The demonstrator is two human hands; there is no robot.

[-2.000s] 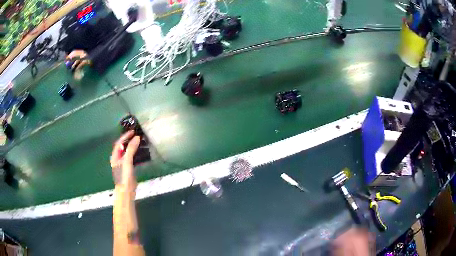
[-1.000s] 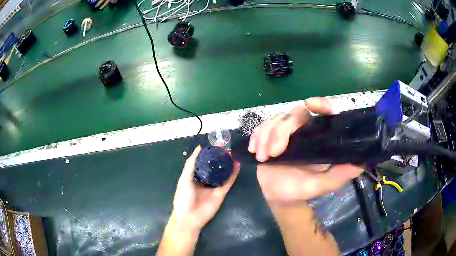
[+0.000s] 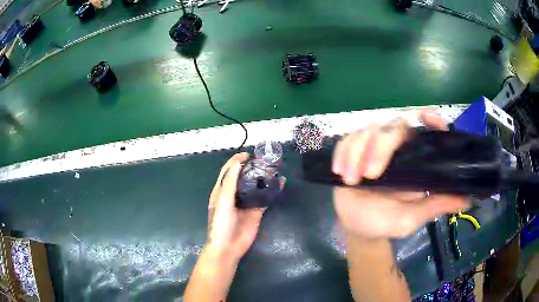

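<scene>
My left hand [image 3: 227, 206] holds a black cylindrical device unit [image 3: 259, 184] above the dark green mat, fingers around its side. My right hand [image 3: 378, 183] grips a thick black electric screwdriver [image 3: 449, 162], held nearly level, its front end pointing left toward the unit but apart from it. The hand and tool are slightly blurred; the tool's bit cannot be made out. A small clear cup [image 3: 268, 151] and a silvery heap of screws [image 3: 308, 135] lie at the white strip just beyond the unit.
Black device units stand on the green belt [image 3: 248, 100], one at centre [image 3: 300, 68]. A thin black cord [image 3: 211, 103] hangs over the white strip [image 3: 118, 151]. Yellow-and-black pliers [image 3: 467, 220], a long black handle [image 3: 436, 250] and a blue-and-white box [image 3: 484, 118] are right. A cardboard box [image 3: 40, 271] is lower left.
My left hand left a unit on the belt and now holds one over the mat, since turned. My right hand took the electric screwdriver and has shifted right with it. Belt units appear further left.
</scene>
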